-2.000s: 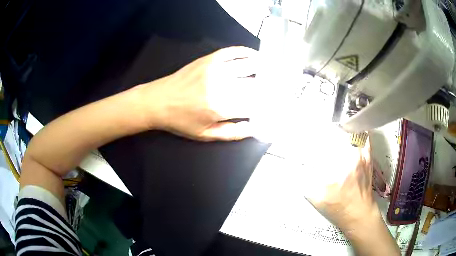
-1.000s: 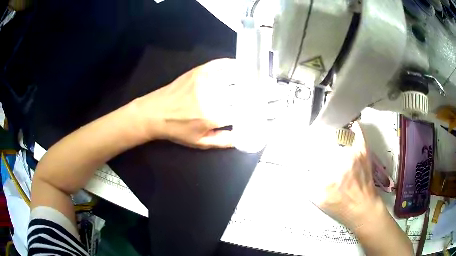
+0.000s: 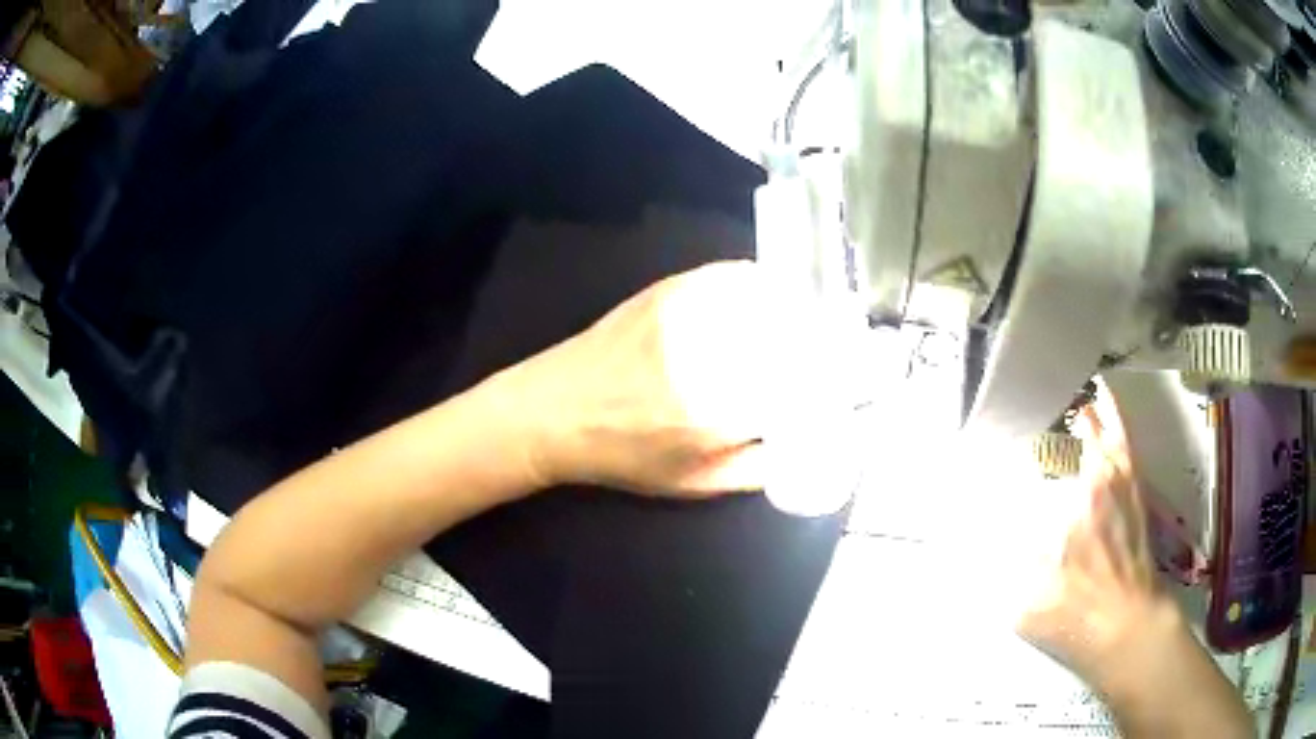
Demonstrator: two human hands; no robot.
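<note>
A large black garment panel (image 3: 375,246) covers the left and middle of the white table and hangs over its front edge. My left hand (image 3: 671,383) lies on the panel beside the sewing machine head (image 3: 967,173); its fingertips are lost in glare and behind a white rounded bar. My right hand (image 3: 1104,556) is right of the needle area, partly behind the machine; its fingers are washed out by light, and I cannot tell whether they hold anything. The presser foot and needle are lost in glare.
A smartphone (image 3: 1260,520) in a dark red case lies right of my right hand. A ribbed pale knob (image 3: 1215,352) is on the machine. A printed ruler scale (image 3: 895,715) runs along the table's front edge. Papers and a yellow-edged item lie at the lower left.
The view has shifted, so the scene sits lower and more of the far-left cloth shows. My hands remain in nearly the same places relative to the machine.
</note>
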